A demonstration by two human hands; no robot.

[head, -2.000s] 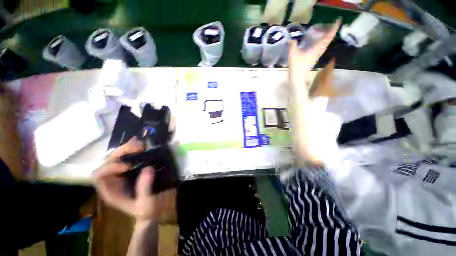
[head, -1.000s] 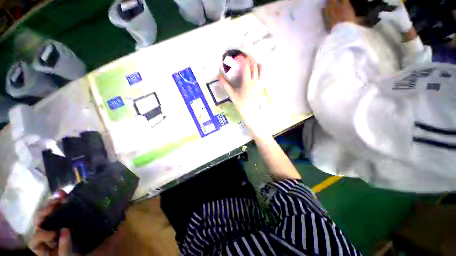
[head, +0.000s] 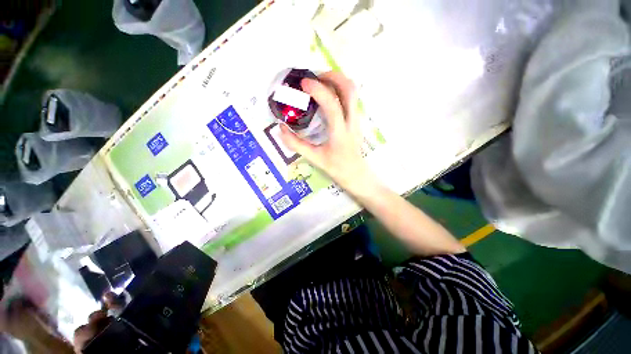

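Note:
My right hand (head: 335,128) grips a bagged product (head: 296,104) above the printed work-surface sheet (head: 228,200). The product's dark end faces up, with a white label and a glowing red spot; the pale sleeve shows around it. My left hand (head: 100,321), at the lower left, holds an open black box (head: 169,297). The box's large flap points to the right and its open part shows dark panels. Most of my left hand's palm is hidden or blurred.
More bagged products (head: 77,114) stand on the green conveyor belt (head: 76,41) at the left. White pieces (head: 59,231) lie beside the black box. A coworker in white clothing (head: 574,131) is at the right. A brown carton (head: 239,326) is below the bench edge.
The view has turned and shifted. The bagged product in my right hand now shows its labelled end turned upward, with a red light. The black box remains in my left hand.

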